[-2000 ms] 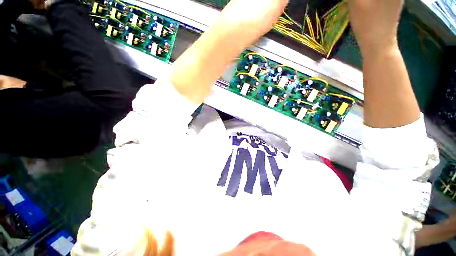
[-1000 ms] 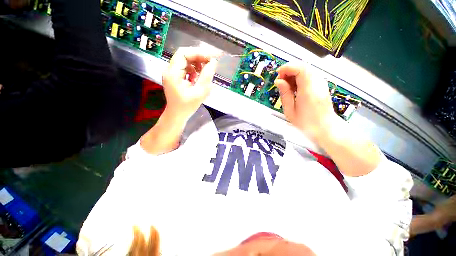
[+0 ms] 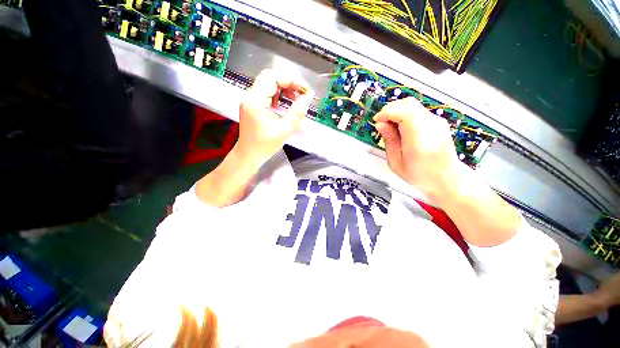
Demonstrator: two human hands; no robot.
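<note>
A green circuit board panel (image 3: pixel 345 121) lies in the rail track in front of me, with white and yellow blocks and curved yellow jumper wires on it. My left hand (image 3: pixel 266 115) is at the panel's left end, thumb and fingers curled together; faint thin wires show at its fingertips, blurred. My right hand (image 3: pixel 425 139) is over the middle of the panel, thumb and forefinger pinched at the board's surface and hiding part of it. Whether a wire is between these fingertips cannot be told.
A black tray (image 3: pixel 457 62) of yellow wires lies beyond the rail (image 3: pixel 408 71). Another panel (image 3: pixel 178 37) lies in the track to the left, and one (image 3: pixel 605 239) at the far right. A dark-clothed person (image 3: pixel 64 122) is at left; another person's arm (image 3: pixel 584 306) shows at lower right.
Both hands have come down from beyond the rail to the panel. Over the last second they stay nearly still; the left has shifted slightly right.
</note>
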